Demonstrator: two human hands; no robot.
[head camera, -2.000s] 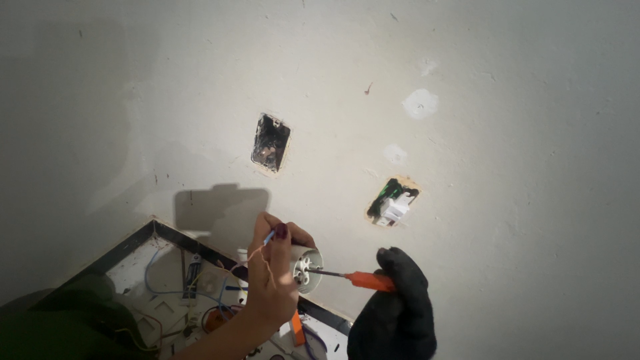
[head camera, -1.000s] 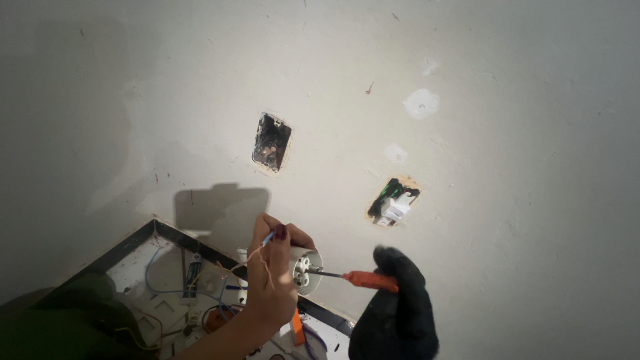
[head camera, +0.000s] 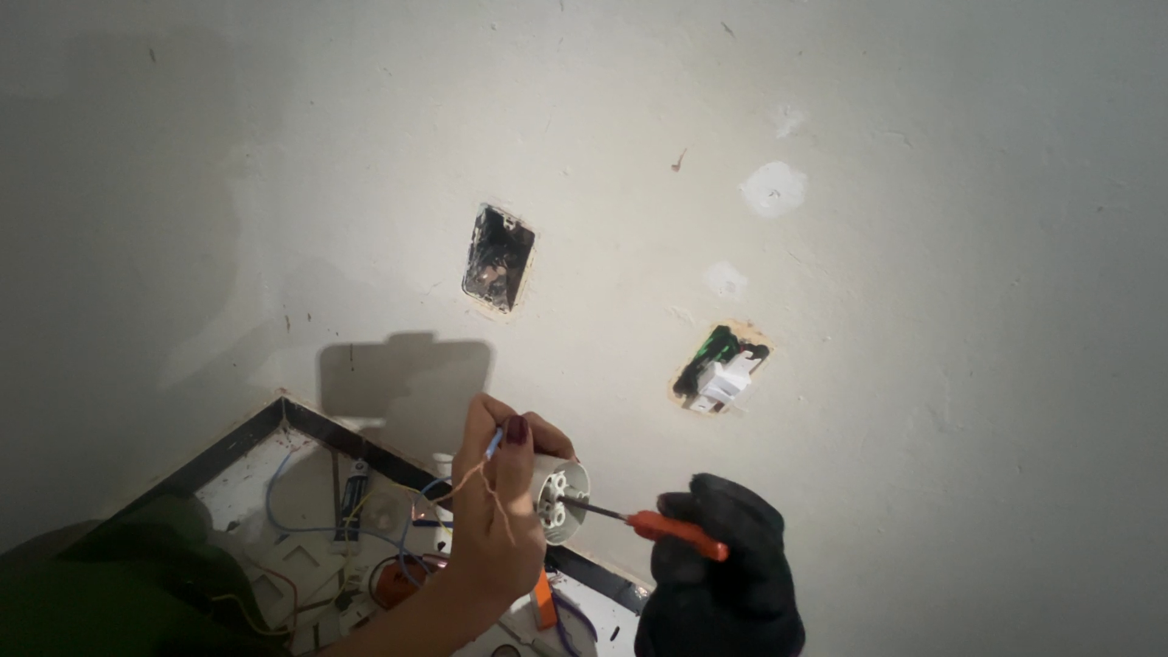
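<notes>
My bare left hand (head camera: 500, 511) grips a round, pale plastic electrical fitting (head camera: 573, 484) whose open end, with contacts inside, faces right. The same fingers pinch a blue insulated wire end (head camera: 494, 444), and bare copper strands (head camera: 497, 502) hang over the back of the hand. My right hand (head camera: 721, 566), in a black glove, holds a screwdriver with an orange handle (head camera: 675, 533). Its shaft (head camera: 593, 507) reaches into the fitting's open end; the tip's exact seat is hard to see.
Two rectangular wall boxes are sunk in the pale wall: a dark one (head camera: 498, 258) and one with green wires and a white module (head camera: 725, 381). Below, a dark skirting (head camera: 401, 467) borders a white surface with loose wires, a tube (head camera: 354, 493), plastic parts and an orange tool (head camera: 545, 602).
</notes>
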